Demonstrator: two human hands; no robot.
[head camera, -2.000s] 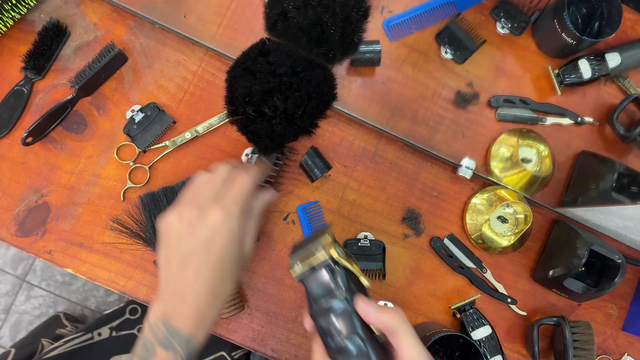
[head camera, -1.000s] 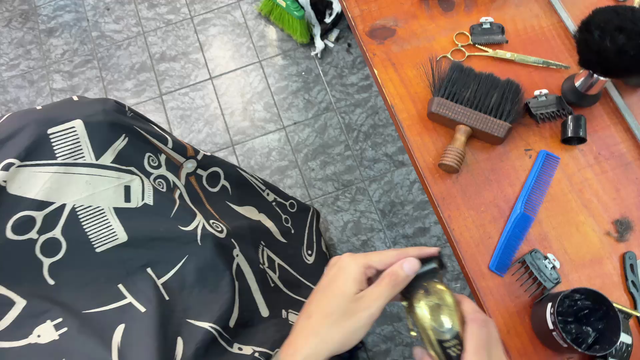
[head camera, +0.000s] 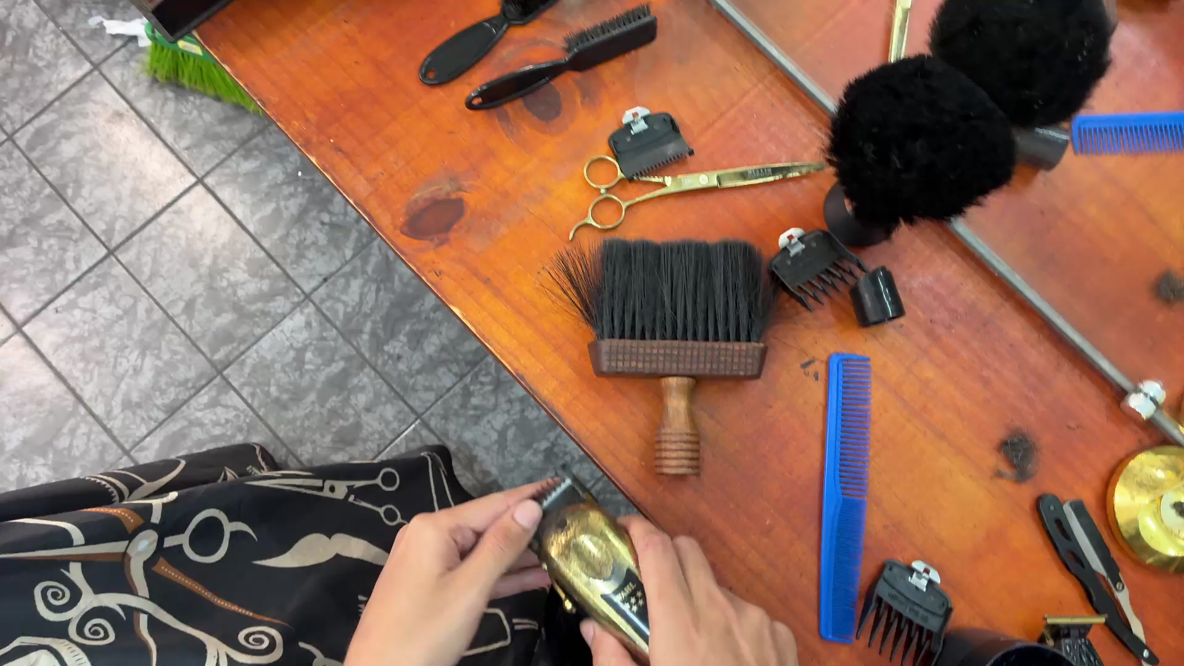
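Note:
My right hand is closed around the body of a gold-coloured hair clipper. The thumb and fingers of my left hand pinch the toothed blade end of the clipper, where a small dark part shows; whether that is a separate guard I cannot tell. Just beyond the hands, on the wooden counter, lies a neck duster brush with black bristles and a turned wooden handle. A blue comb lies to the right of the clipper.
Gold scissors, clipper guards, two black-handled brushes, a round black brush and a straight razor lie on the counter, along a mirror. A patterned black barber cape covers the lower left, above a tiled floor.
My left hand, over the counter two seconds ago, is now at the clipper's blade end. The clipper has turned, its gold face now showing. The view has swung widely.

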